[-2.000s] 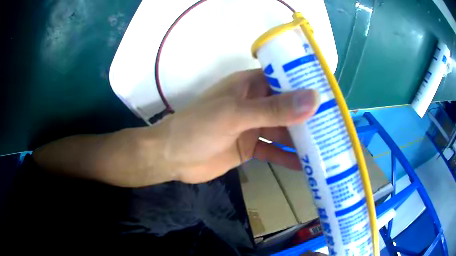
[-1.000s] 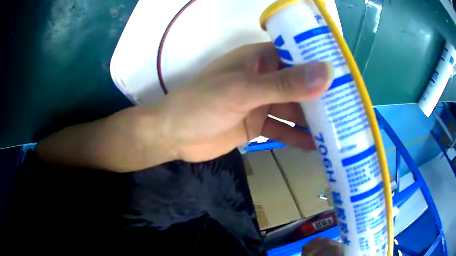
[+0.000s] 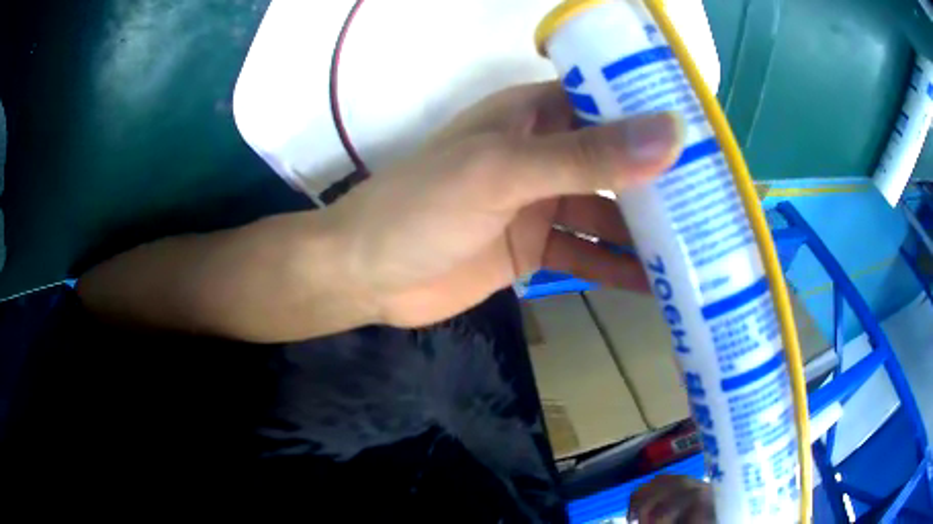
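Note:
My left hand (image 3: 501,194) holds the front part of a white and blue sealant cartridge (image 3: 696,235), thumb on top and fingers around its left side. The cartridge lies in a yellow caulking gun frame (image 3: 762,241). Its nozzle is out of the picture. My right hand (image 3: 672,501) is cut off by the bottom edge, beside the cartridge's lower end; its grip is hidden. Behind my left hand, an overexposed white housing (image 3: 430,72) lies on the green bench. A dark red wire (image 3: 336,82) curves over it to a dark connector (image 3: 343,186) at its lower left edge.
Green bench top (image 3: 133,123) spreads around the housing. A loose white cartridge (image 3: 905,138) lies at the right bench edge. Below are brown cartons (image 3: 578,379) and a blue metal rack (image 3: 844,297). Dark clothing (image 3: 389,409) fills the lower left.
Since two seconds ago, the cartridge and gun have shifted up and right in the picture, and the frame's front tip has left view. The connector, hidden one second ago, shows again. My left grip is unchanged.

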